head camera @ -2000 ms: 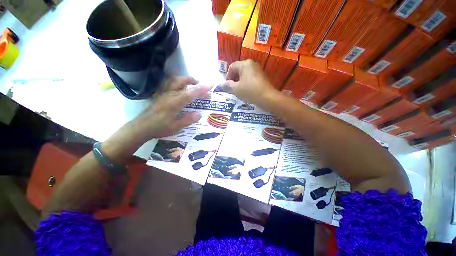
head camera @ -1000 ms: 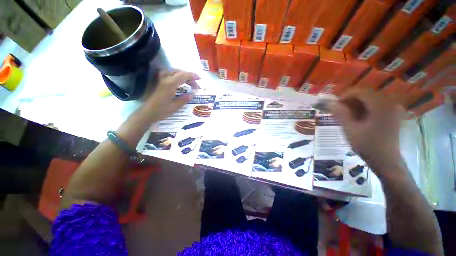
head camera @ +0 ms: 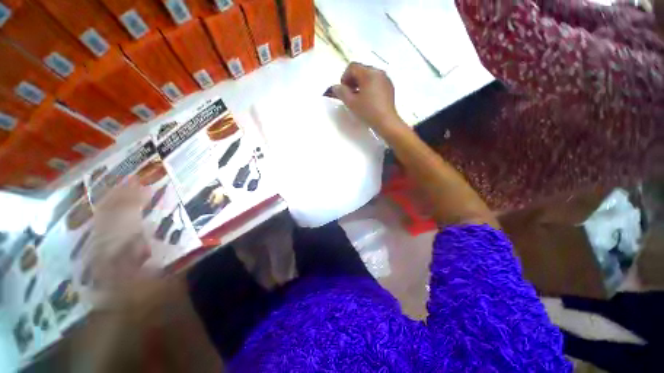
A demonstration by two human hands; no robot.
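Observation:
A row of flat retail cartons [head camera: 196, 164] with white printed fronts lies along the table edge at the left. My left hand [head camera: 120, 233] is blurred over the cartons; its hold cannot be made out. My right hand [head camera: 368, 93] is at upper centre, thumb and finger pinched on a tiny dark item [head camera: 330, 92]. Below it a thin white sheet [head camera: 331, 164] lies on the table and hangs over its front edge, right of the cartons.
Stacked orange cartons [head camera: 204, 47] with barcode patches stand at the back left. A person in a speckled dark red garment [head camera: 568, 95] is at the right. A slim dark line or tool [head camera: 413, 44] lies on the table. Clear plastic [head camera: 614, 233] is at lower right.
The view has swung right; the mug is out of view and the other person has come in. My right hand has moved off the cartons to beyond the white sheet. My left hand is blurred over the cartons.

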